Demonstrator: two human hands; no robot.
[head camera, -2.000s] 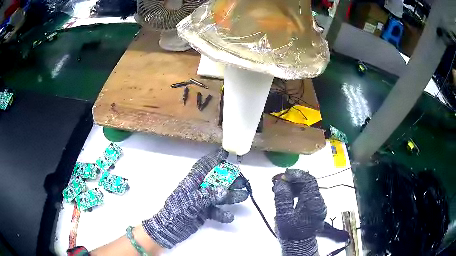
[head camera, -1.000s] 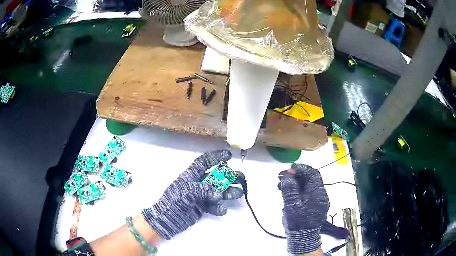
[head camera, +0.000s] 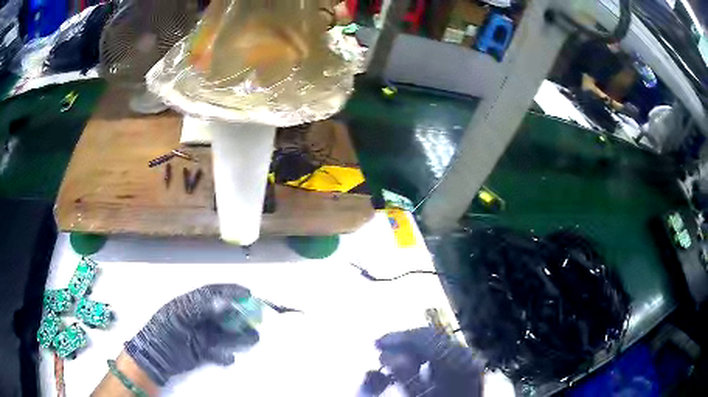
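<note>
My left hand (head camera: 190, 329), in a grey-black knit glove, holds a small green-white circuit board (head camera: 245, 313) at its fingertips, left of centre; the board is blurred. A short dark cable piece (head camera: 281, 308) shows just right of it. My right hand (head camera: 431, 360), also gloved and blurred, is low at the right edge of the white surface (head camera: 310, 349); whether it holds anything cannot be told. The white sleeve (head camera: 242, 182) stands above and behind my left hand, apart from the board.
Several circuit boards (head camera: 93, 312) lie at the left. A black cable (head camera: 396, 274) reaches onto the white surface from a large black lead pile (head camera: 536, 302) at right. Behind are the wooden platform (head camera: 116, 190), film-wrapped hood (head camera: 256, 70) and slanting grey post (head camera: 497, 124). A person (head camera: 602, 77) is at upper right.
The view has turned right. The board in my left hand has come away from the sleeve's tip, towards me. My right hand has moved to the white surface's right edge, near the strip.
</note>
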